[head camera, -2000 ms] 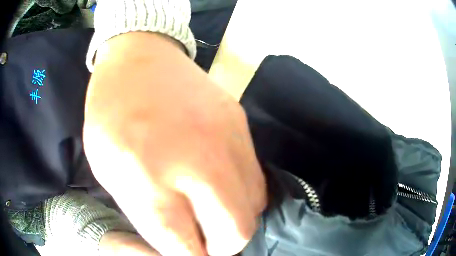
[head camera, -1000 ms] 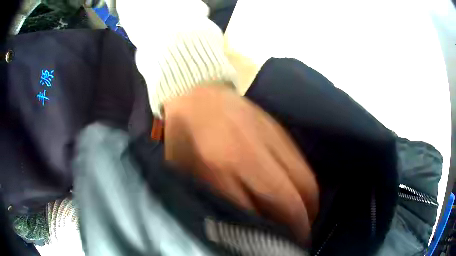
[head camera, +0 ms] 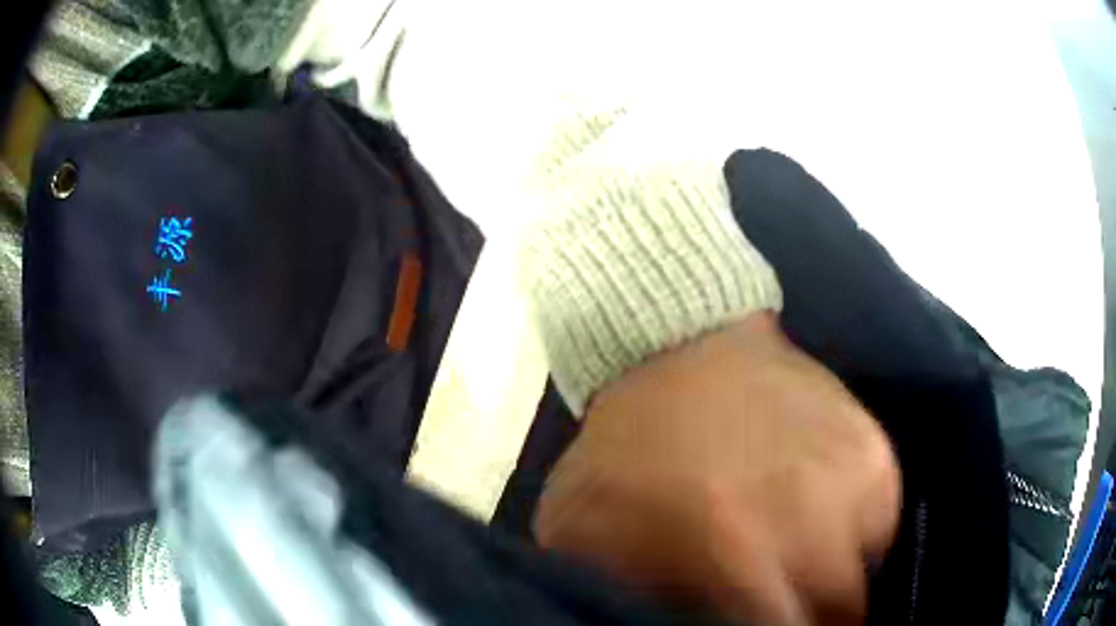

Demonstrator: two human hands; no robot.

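Note:
A dark bag shell lies across the lower and right part of the view. Its black inner cloth point(head camera: 844, 294) surrounds my left hand point(head camera: 734, 489), which reaches down from the top with bent fingers. The fingertips are blurred and cut off by the bottom edge, so any grip is hidden. Shiny grey-green outer cloth point(head camera: 269, 526) is raised and blurred at the lower left. A silver zipper point(head camera: 1037, 493) crosses the grey section at the far right. My right hand is not visible; only part of its knitted sleeve point(head camera: 129, 569) shows at the lower left.
The bag rests on a cream-white board point(head camera: 955, 159) with a rounded right edge. My dark apron point(head camera: 233, 245), with blue characters and an orange-brown tab point(head camera: 404, 302), is at the left. A blue edge point(head camera: 1083, 556) shows at the lower right.
My left hand has moved right and down, deeper over the black cloth. The grey-green cloth has come up at the lower left. The right hand, partly visible earlier, has gone from view.

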